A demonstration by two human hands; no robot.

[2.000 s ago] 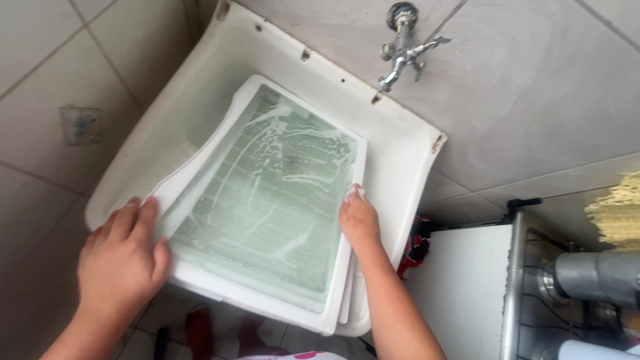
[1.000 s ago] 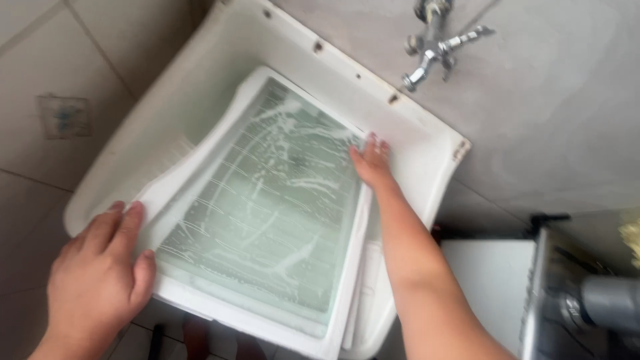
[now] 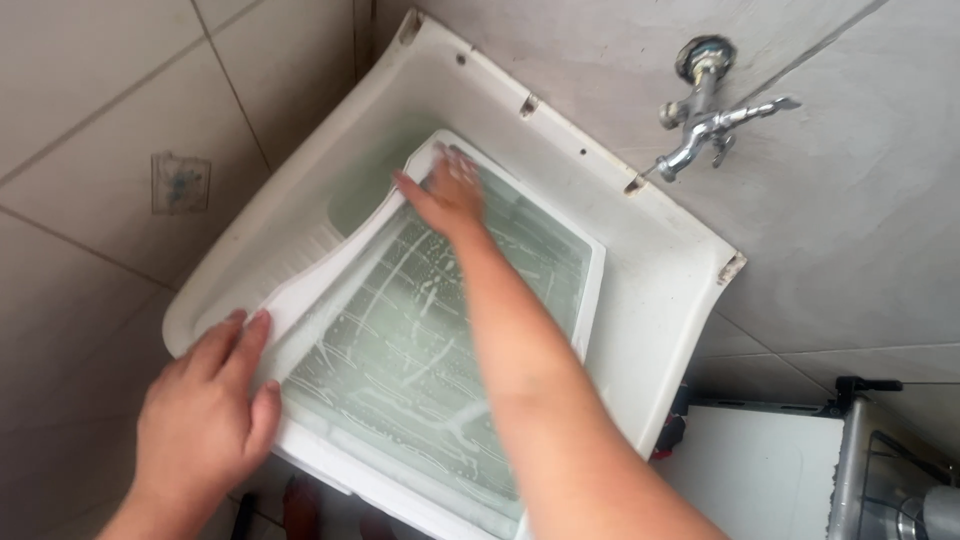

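Observation:
A glass refrigerator shelf with a white plastic frame (image 3: 397, 322) lies tilted in a white laundry sink (image 3: 660, 300), and soapy streaks and drops cover its glass. My left hand (image 3: 206, 397) rests at the frame's left corner, fingertips on the white edge; whether it grips from below is hidden. My right hand (image 3: 448, 187), slightly blurred, is at the far top corner of the frame, fingers spread, with nothing seen in it. My right forearm crosses over the glass.
A metal faucet (image 3: 697, 135) juts from the tiled wall above the sink's back rim. At lower right stand a white panel (image 3: 757, 465) and a stove (image 3: 892, 480) with a burner grate. Feet show on the floor below the sink.
My right hand has moved from the frame's right side to its far top corner, across the glass. My left hand stays at the left corner.

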